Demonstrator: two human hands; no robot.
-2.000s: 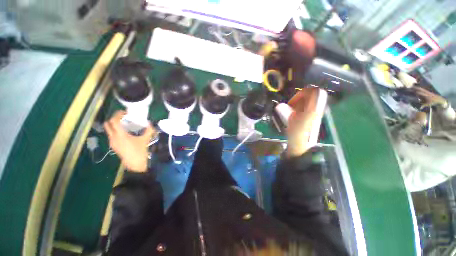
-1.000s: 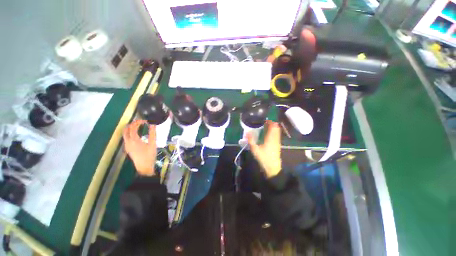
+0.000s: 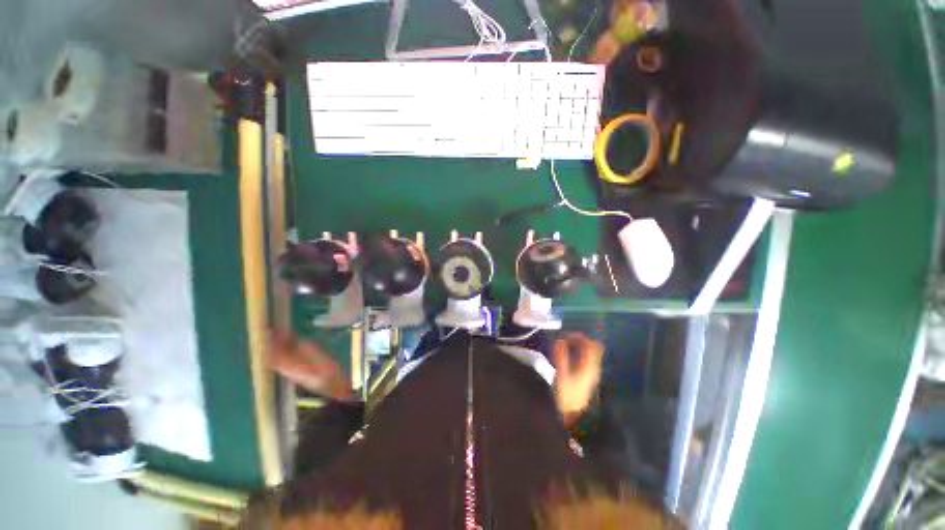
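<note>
Several security cameras with black ball heads and white bases stand in a row on the green mat. The leftmost (image 3: 318, 266) and the one beside it (image 3: 395, 266) have dark heads. The third (image 3: 462, 271) shows a round lens face upward. The rightmost (image 3: 548, 267) stands a little apart. My left hand (image 3: 307, 362) is blurred, low at the left by the yellow rail, touching no camera. My right hand (image 3: 577, 375) is below the rightmost camera at the bench's front edge, fingers curled; whether it holds anything is unclear.
Behind the cameras lies a white keyboard (image 3: 456, 110). A yellow tape roll (image 3: 627, 148), white mouse (image 3: 650, 253) and black label printer (image 3: 808, 145) with a hanging white strip (image 3: 732, 256) are at right. More cameras (image 3: 95, 430) lie by a white sheet (image 3: 155, 342) at left, beyond the yellow rail (image 3: 254, 300).
Both hands have moved away from the cameras toward my body. The view has tilted further down. The rightmost camera's head now shows its round face.
</note>
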